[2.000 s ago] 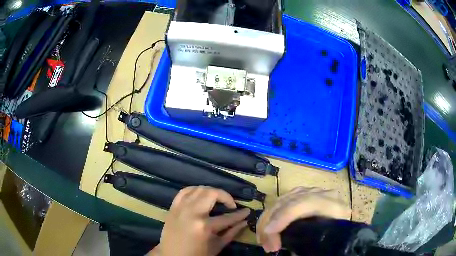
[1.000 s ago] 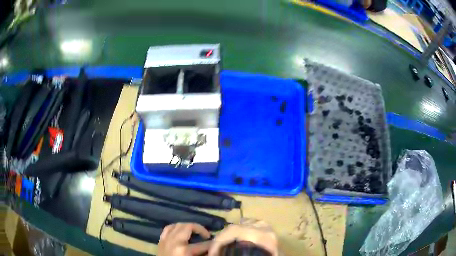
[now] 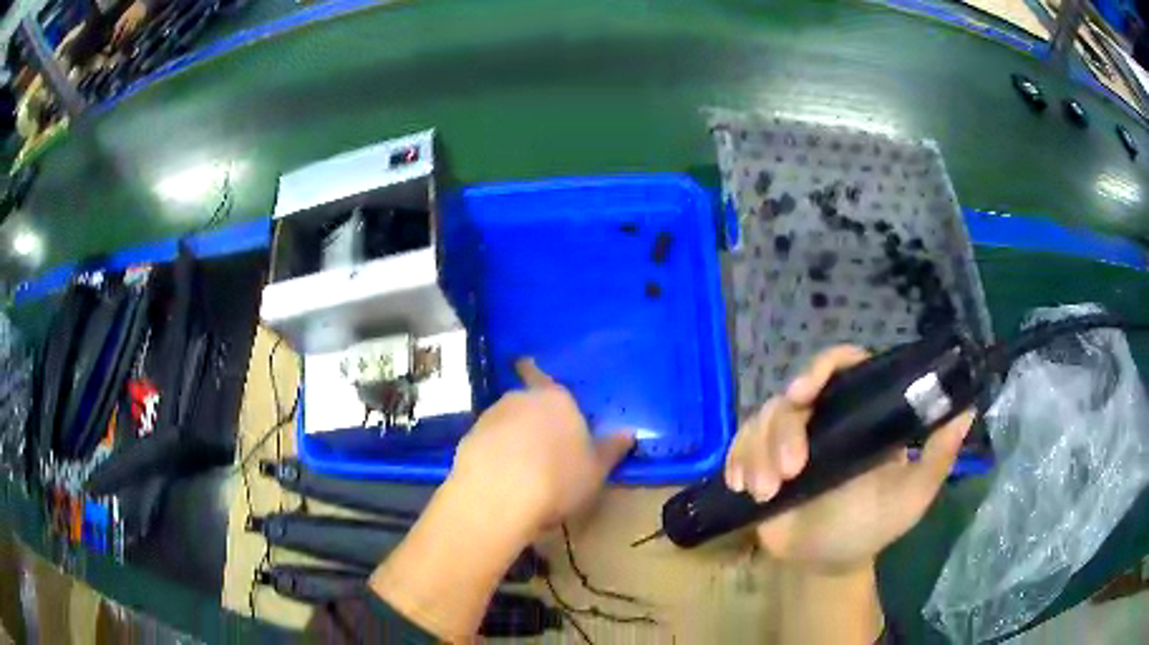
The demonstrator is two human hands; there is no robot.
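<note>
My right hand [image 3: 832,485] is wrapped around a thick black electric screwdriver [image 3: 819,441], its thin bit pointing down-left over the cardboard sheet. My left hand [image 3: 542,441] is palm down over the front of the blue plastic tray [image 3: 718,378]. A finger and the thumb are spread apart, with nothing visible between them; the other fingers are hidden. Black headbands lie in a row at the lower left, one of them the upper band [image 3: 347,489]. My left forearm covers their middles. Thin wires [image 3: 580,586] run from their ends.
The white screw feeder [image 3: 359,302] stands in the tray's left part. A grey parts tray [image 3: 794,321] with scattered black parts is at right. A crumpled clear bag [image 3: 1021,504] lies beyond it, the screwdriver cord passing over it. More black bands [image 3: 95,365] lie left on printed material.
My left hand has moved from the bands up and over the blue tray. My right hand has lifted the screwdriver up and right, off the band. The camera view has shifted.
</note>
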